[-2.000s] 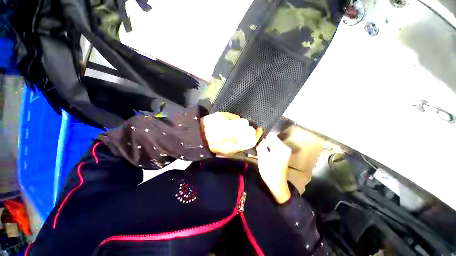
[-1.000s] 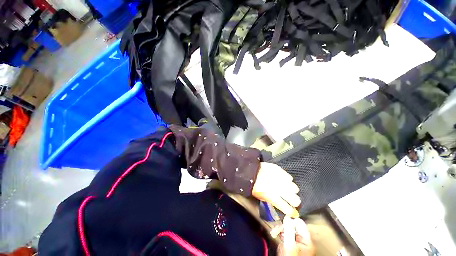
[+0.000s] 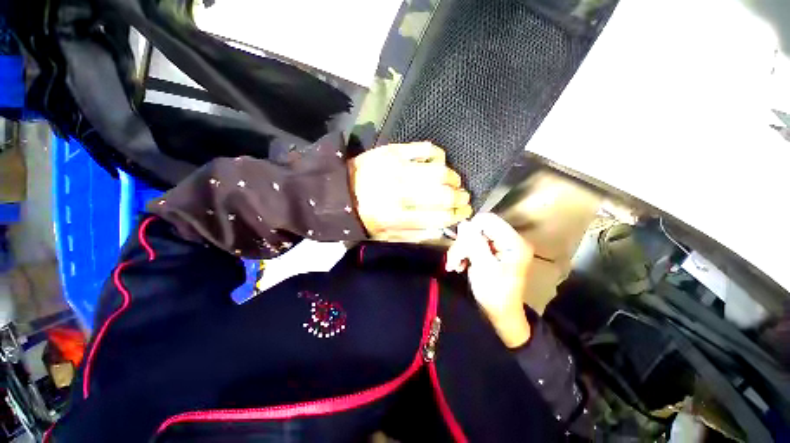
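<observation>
The camouflage panel [image 3: 378, 97] with its black mesh pocket [image 3: 485, 86] lies over the front edge of the white table and comes down to my hands. My left hand [image 3: 409, 192] is closed on the panel's near end, its fingers curled. My right hand [image 3: 495, 264] is right beside it, thumb and fingers pinched together at the panel's lower corner. What lies between the fingertips is too small and bright to make out. Both hands are bare, close above my lap.
Long black fabric strips [image 3: 216, 82] hang over the table's left edge. A blue bin [image 3: 78, 225] stands at my left. The white table [image 3: 667, 112] extends to the right. Below it are a brown cardboard surface [image 3: 547, 227] and a dark heap of cloth and straps [image 3: 684, 333].
The view has swung back down and right from the strap heap and bin. My hands stay together at the panel's near end, with more of my right hand visible.
</observation>
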